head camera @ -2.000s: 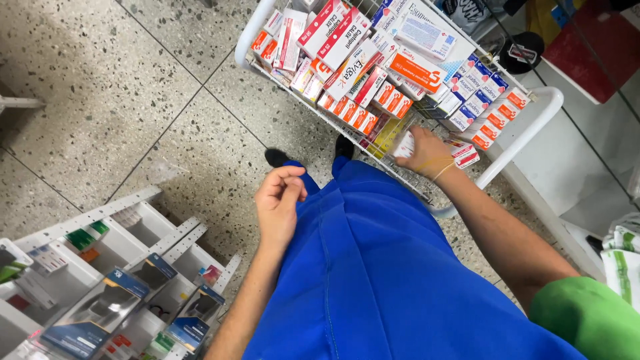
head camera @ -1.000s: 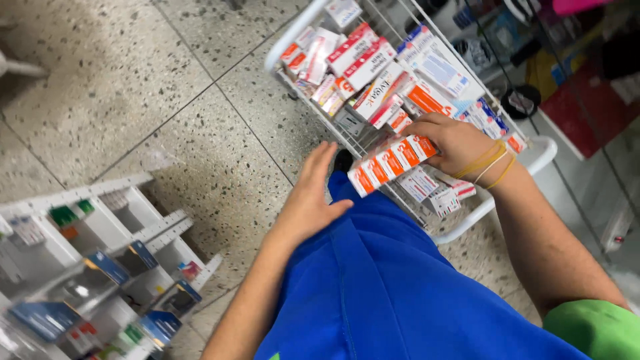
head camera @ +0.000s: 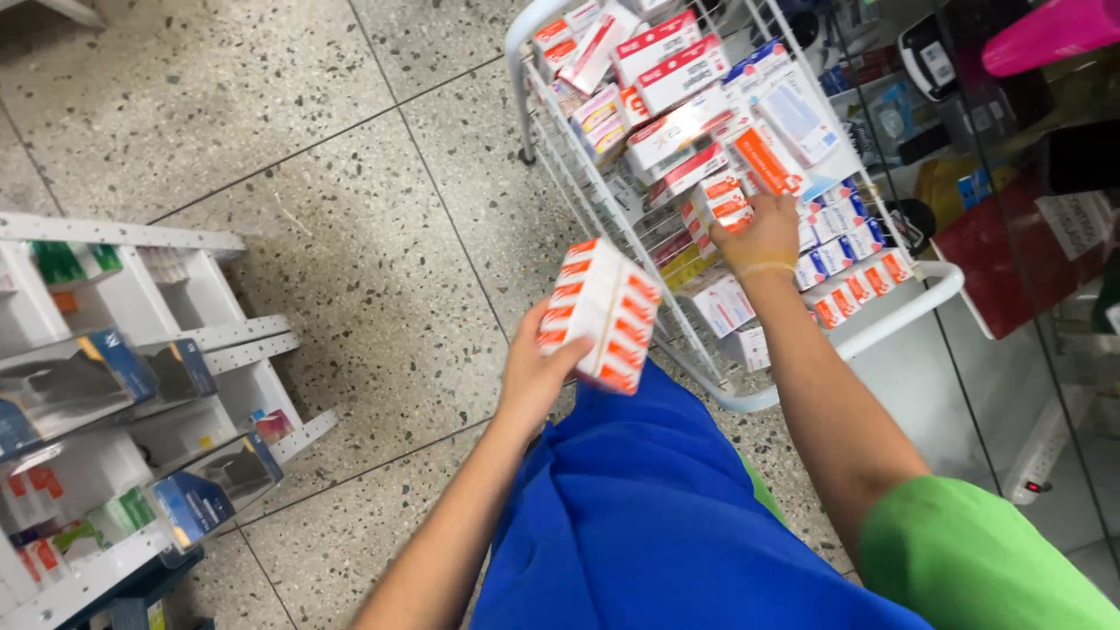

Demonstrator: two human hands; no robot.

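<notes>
My left hand point(head camera: 538, 363) grips a bundle of orange-and-white medicine boxes point(head camera: 604, 319), held above the floor beside the cart, with the thumb across its near side. My right hand point(head camera: 766, 232) is inside the white wire cart point(head camera: 604, 206), its fingers on a second group of orange-and-white boxes point(head camera: 719, 203); part of the fingers is hidden. Around it in the cart lie red-and-white boxes point(head camera: 682, 74), an orange-and-white box point(head camera: 766, 157) lying flat, and blue-and-white boxes point(head camera: 831, 232). A yellow band and a white one circle my right wrist.
White shelving point(head camera: 254, 332) with packaged goods stands at the left. The cart's curved white handle point(head camera: 910, 306) is near my right forearm. Past it, glass panels and a dark red board point(head camera: 1015, 254) stand at the right, with a white power strip point(head camera: 1041, 455) low down. Speckled tiles point(head camera: 367, 262) cover the floor.
One second ago my right hand held a row of orange-and-white boxes and my left hand was empty. Now my left hand holds such a bundle, and my right hand is back in the cart.
</notes>
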